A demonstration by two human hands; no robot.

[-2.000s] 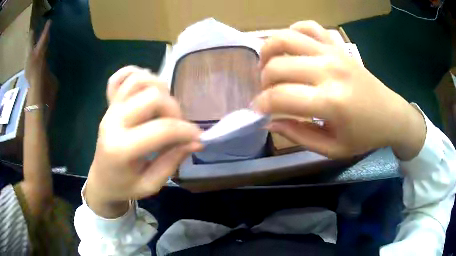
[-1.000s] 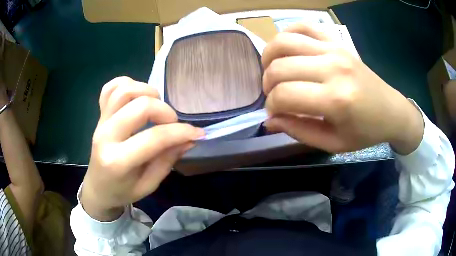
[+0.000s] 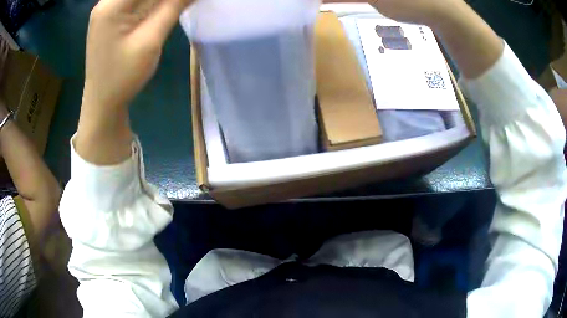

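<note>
An open brown carton [image 3: 336, 180] with a white foam insert [image 3: 280, 169] lies in front of me. A speaker in a whitish protective sleeve [image 3: 261, 93] stands up in its left side, with no wood-grain face visible. My left hand [image 3: 133, 56] is at the sleeve's upper left edge, fingers bent against it, partly cut off by the top edge. My right hand [image 3: 423, 12] is above the carton's back, its fingers mostly out of the picture. A narrow brown accessory box [image 3: 348, 87] lies in the middle. A white leaflet [image 3: 404, 65] lies on the wrapped right-hand item [image 3: 413, 124].
The carton is on a dark green table [image 3: 168, 133] with a shiny front edge. Another printed carton [image 3: 37, 102] is at the left, beside a person's bare arm [image 3: 31, 161]. A further carton [image 3: 559, 71] and part of a person show at the right edge.
Both hands have moved up and away from me. The sleeve's near edge has gone up with them, and the wood-grain face is out of sight. The leaflet and accessory box now show more fully.
</note>
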